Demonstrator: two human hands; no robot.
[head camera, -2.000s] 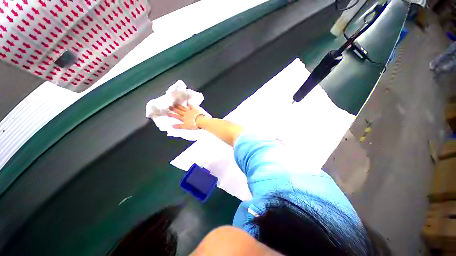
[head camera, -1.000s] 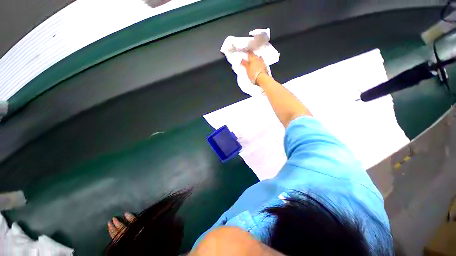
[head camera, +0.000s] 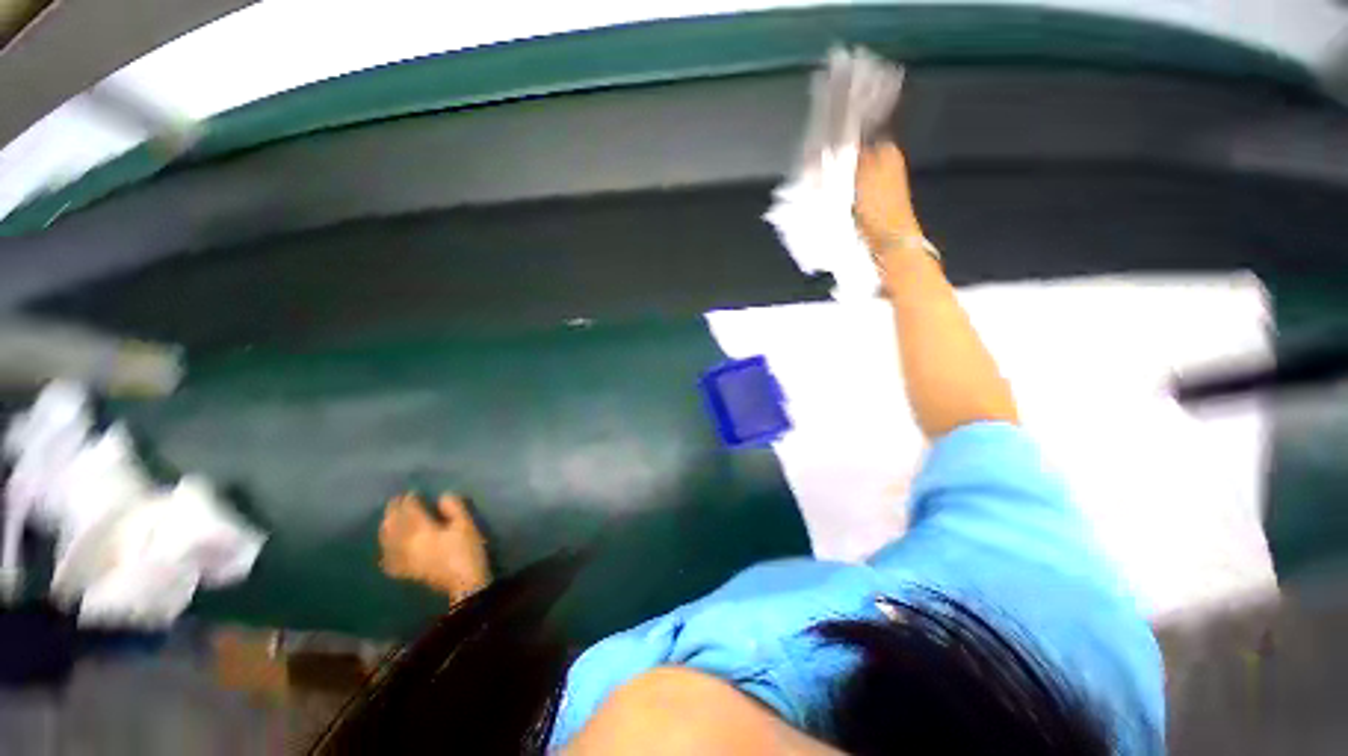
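Observation:
My right hand (head camera: 884, 189) is on the dark conveyor belt (head camera: 591, 244) at the upper middle, against a crumpled white wiping rag (head camera: 828, 207) with a greyish upper part. The hand is blurred and partly beside the rag, which lies to its left. My left hand (head camera: 433, 544) rests on the green bench top (head camera: 355, 443) near its front edge, fingers slightly apart, with nothing seen in it.
A small blue bin (head camera: 745, 402) sits at the left edge of a large white cover sheet (head camera: 1094, 443). A dark slim tool (head camera: 1264, 377) shows blurred over the sheet at right. A white cloth heap (head camera: 126, 517) lies at left.
The view has turned, so the bench runs more level. My right hand and the rag appear farther right along the belt. My left hand now shows more fully, and more of the cloth heap shows.

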